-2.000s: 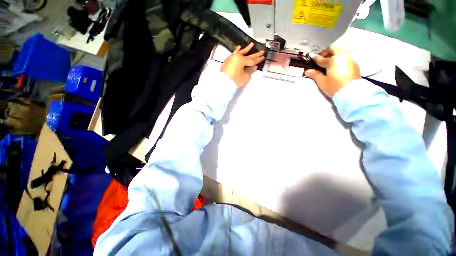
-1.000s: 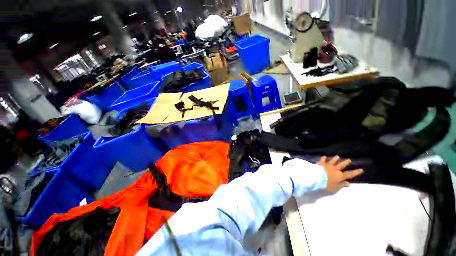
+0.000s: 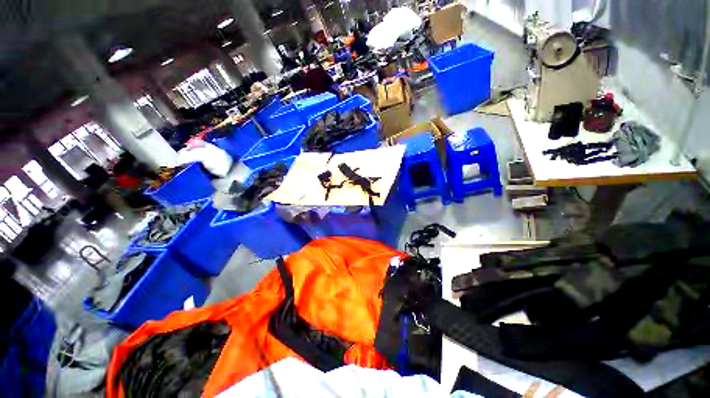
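Camouflage and black shoulder straps [image 3: 592,284] lie piled on the white tabletop [image 3: 490,371] at the right. A long black strap [image 3: 483,330] runs from the table's left edge towards the lower right. Two small skin-coloured tips, apparently fingers of my left hand [image 3: 543,391], show at the bottom edge beside the black material. The rest of that hand is cut off, so its grip cannot be told. My right hand is out of the picture. A light blue sleeve or garment [image 3: 327,382] shows at the bottom.
An orange cloth bag [image 3: 331,272] holds dark camouflage pieces. Blue crates [image 3: 167,284] stand left, with a tan cardboard sheet [image 3: 300,177] bearing black strap pieces. Blue stools [image 3: 473,159] stand behind. Another sewing machine [image 3: 557,74] is on a white table [image 3: 623,172].
The view has swung left from the sewing machine to the crates and hall. My left hand lay on the black straps one second ago; now only apparent fingertips show.
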